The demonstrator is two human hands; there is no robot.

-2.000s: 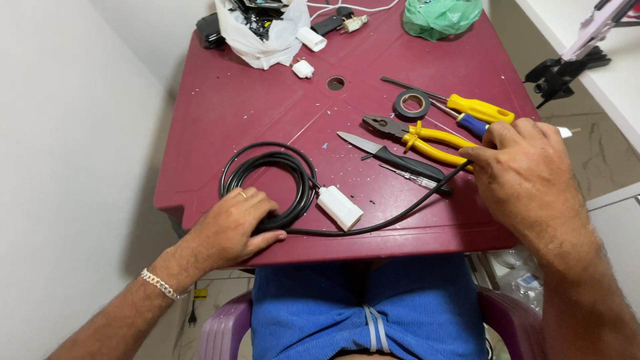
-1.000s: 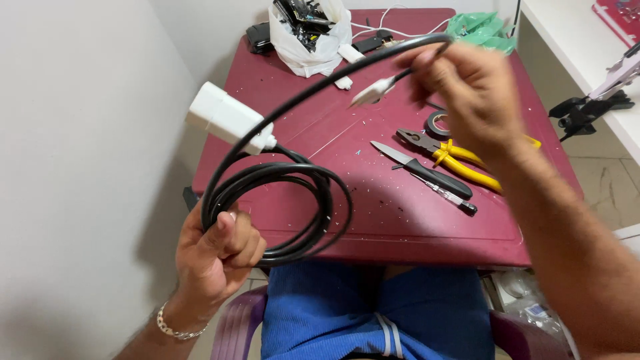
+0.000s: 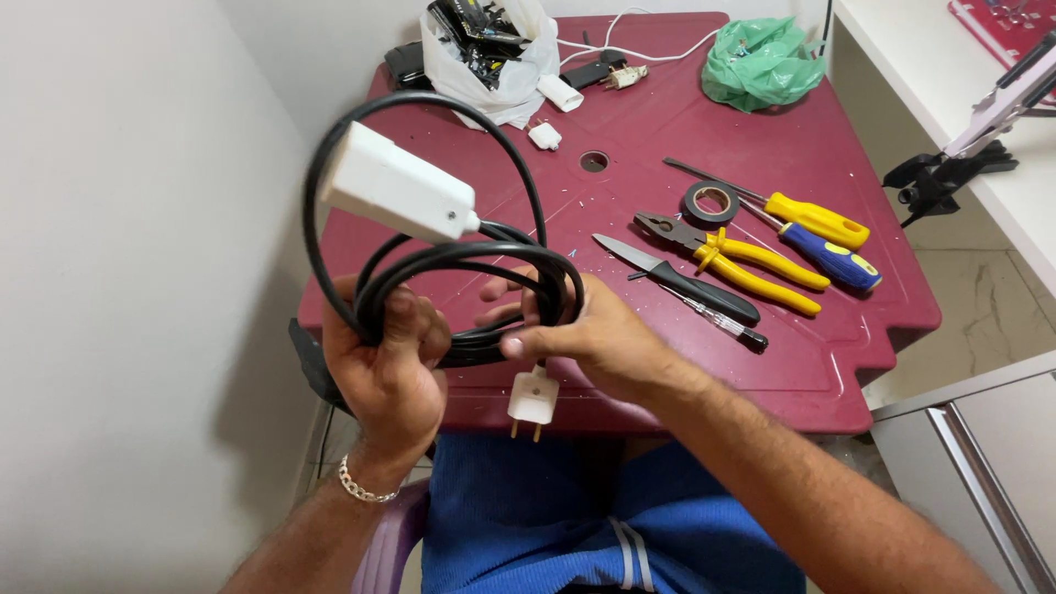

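Note:
A coil of black electrical cable (image 3: 470, 254) is held up over the near edge of the table. My left hand (image 3: 392, 363) grips its left side, thumb over the loops. My right hand (image 3: 577, 334) is closed around the right side, its fingers partly hidden behind the cable. A white socket block (image 3: 400, 186) at one cable end lies tilted across the top of the coil, inside a larger loose loop. The white two-pin plug (image 3: 534, 398) hangs pins down below my right hand.
On the maroon plastic table (image 3: 627, 198) lie a knife (image 3: 676, 280), a tester screwdriver (image 3: 714, 320), yellow-handled pliers (image 3: 734, 260), black tape (image 3: 710, 205), a yellow screwdriver (image 3: 817, 221) and a blue one (image 3: 829, 254). Farther back are a white bag (image 3: 528, 62), a green bag (image 3: 759, 70) and a loose plug (image 3: 544, 135).
The coil, on the table two seconds ago, is now raised in both hands. My right hand has come down from the upper right to the coil, and the plug now hangs below it.

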